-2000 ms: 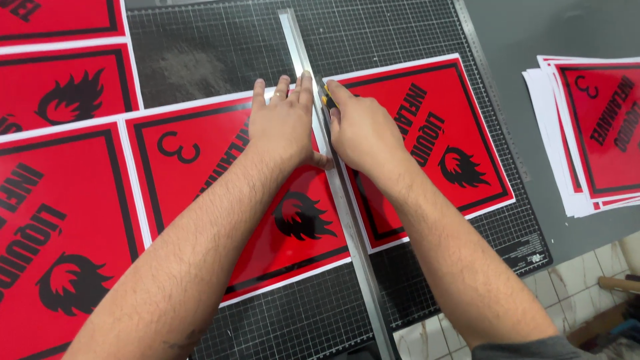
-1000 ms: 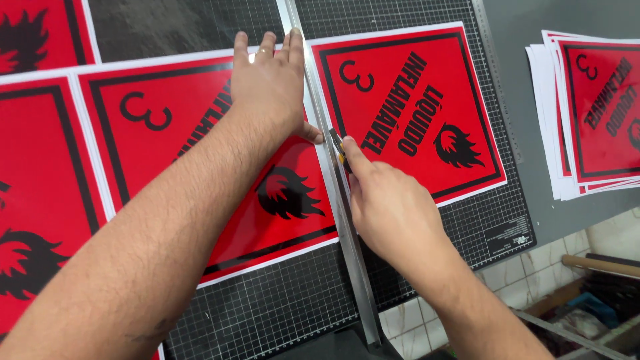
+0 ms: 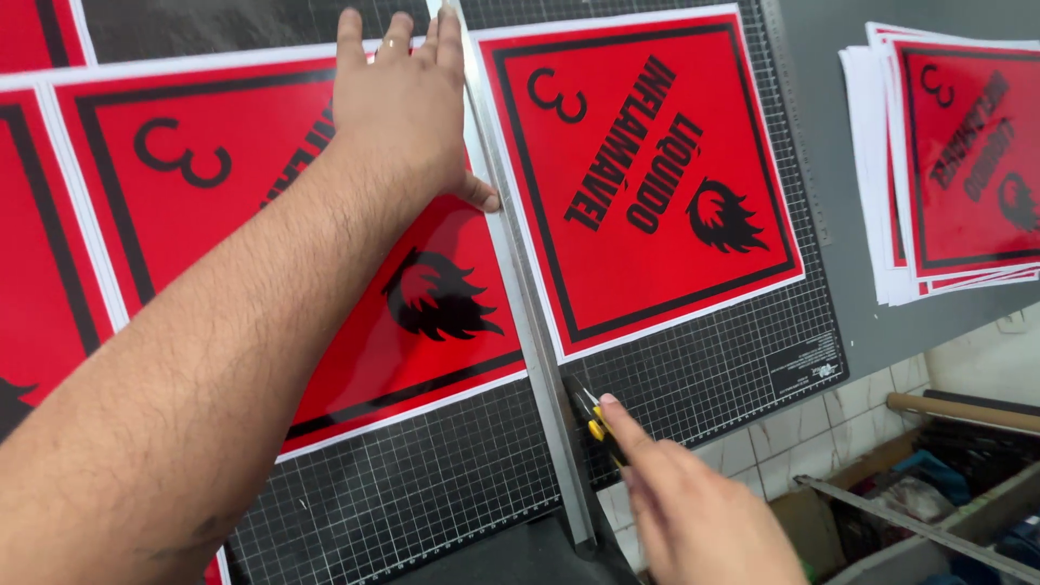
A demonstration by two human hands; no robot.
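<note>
My left hand (image 3: 406,106) lies spread on the metal straightedge (image 3: 532,341) and the red printed sheet (image 3: 203,122) left of it, its thumb on the metal. A black and yellow utility knife (image 3: 600,422) is in my right hand (image 3: 691,496), its blade pointing up-left, just below the lower edge of the right-hand red sheet (image 3: 650,187) and beside the straightedge. That sheet bears a black flame symbol and lettering; a narrow white margin runs along its left side, next to the straightedge. Both sheets lie on the black gridded cutting mat (image 3: 390,504).
More red sheets (image 3: 41,227) lie at the left. A stack of similar sheets (image 3: 967,203) rests on the grey table (image 3: 837,162) at the right. Beyond the table's near edge are a tiled surface (image 3: 788,431), a cardboard tube (image 3: 967,413) and a cluttered shelf or bin (image 3: 918,487).
My right hand has drawn the knife down along the straightedge, from near its upper part to below the sheets' lower edge. My left hand still presses near the top of the straightedge.
</note>
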